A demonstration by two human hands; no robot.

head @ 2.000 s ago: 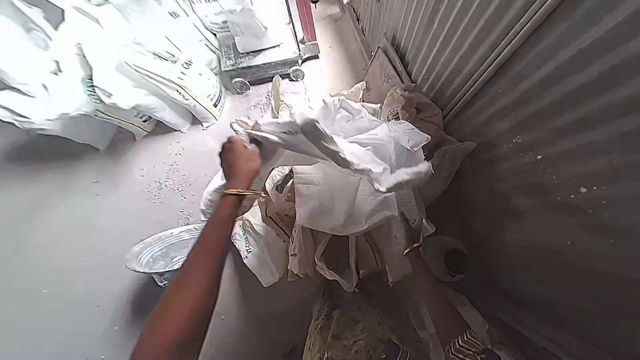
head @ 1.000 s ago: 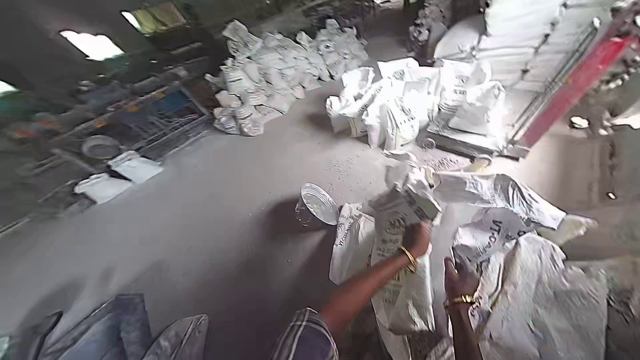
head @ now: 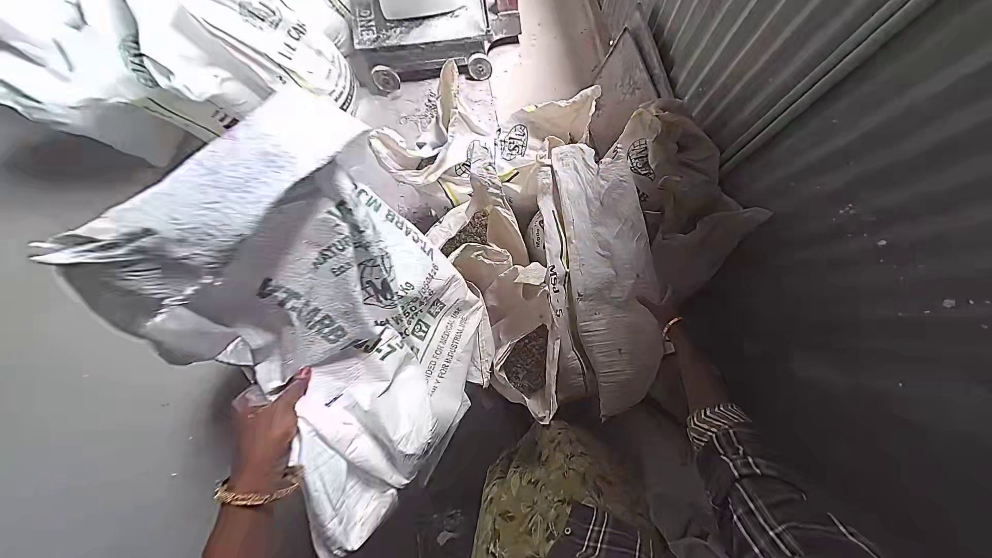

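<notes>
My left hand, with a gold bangle at the wrist, grips the edge of a large white woven sack with green and black print. The sack is spread out, crumpled and folded at its lower end. On the right, my right hand is at the side of another white sack; its fingers are largely hidden in shadow. Between the hands stand open sacks, one with dark granular material inside and another behind it with similar contents.
Filled white sacks stand at the upper left. A wheeled platform is at the top. A corrugated metal wall runs along the right, with a creased sack beside it. Patterned cloth shows at the bottom.
The view swung toward the wider room and back. My left hand now holds the printed sack out at the left; two seconds ago it held white sack material over the pile. More open sacks are exposed.
</notes>
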